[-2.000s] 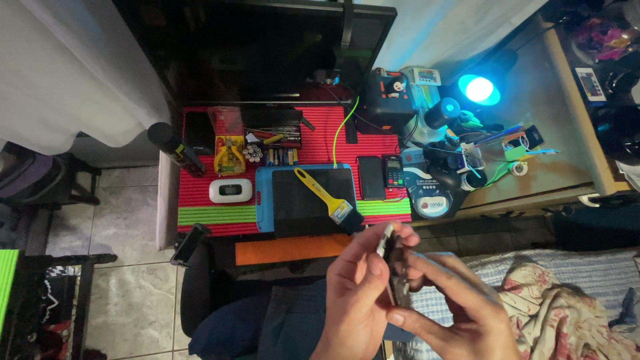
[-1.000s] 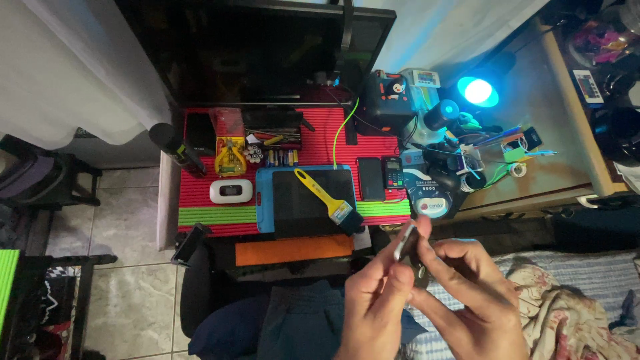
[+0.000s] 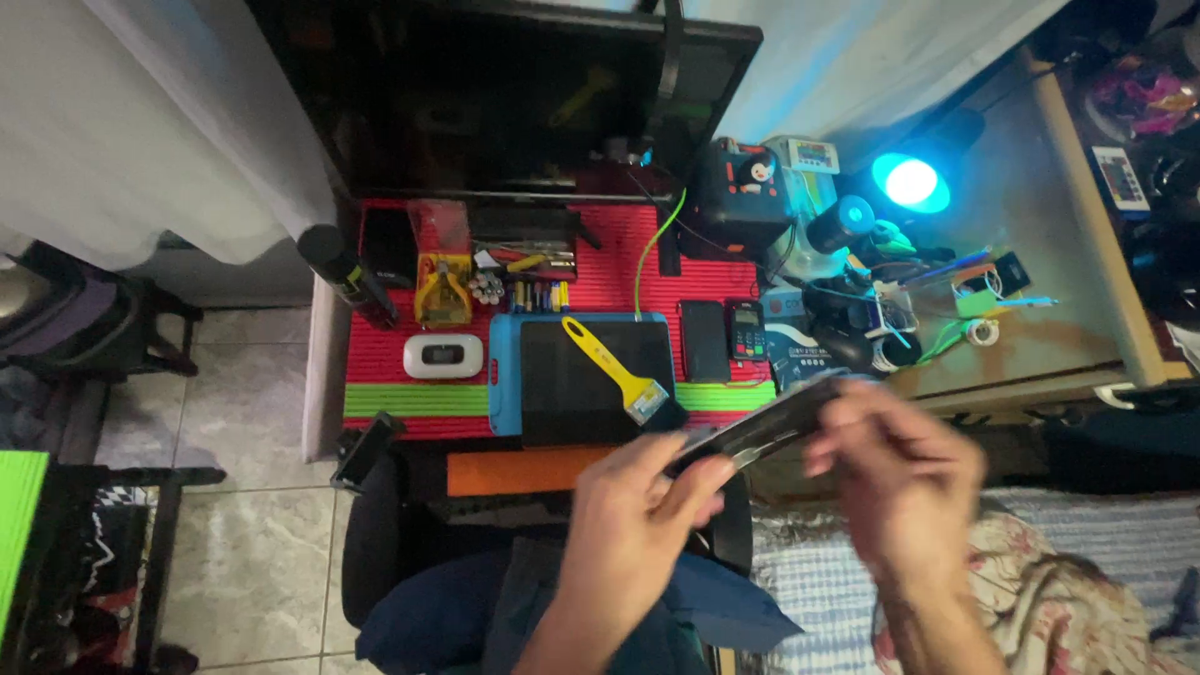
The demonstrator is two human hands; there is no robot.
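A thin dark flat object (image 3: 764,427), blurred and of a kind I cannot tell, is held tilted in the air between both hands. My left hand (image 3: 647,511) pinches its lower left end between thumb and fingers. At its upper right end, my right hand (image 3: 891,469) grips with the fingertips. Just beyond the left hand, a yellow-handled paintbrush (image 3: 609,366) lies across a blue-framed tablet (image 3: 506,375) with a dark surface. A black smartphone (image 3: 704,340) and a card reader (image 3: 747,330) lie to the right of the tablet.
A monitor (image 3: 506,103) stands at the back of the red-topped desk (image 3: 609,262). Pliers (image 3: 442,291), batteries (image 3: 541,296) and a white oval device (image 3: 443,356) lie at left. A lit lamp (image 3: 910,182) and cluttered cables are at right; patterned cloth (image 3: 1050,591) lies on the bed.
My hands have moved apart, the left one towards the left. The dark object, earlier held close between them and mostly covered by fingers, now shows lengthwise.
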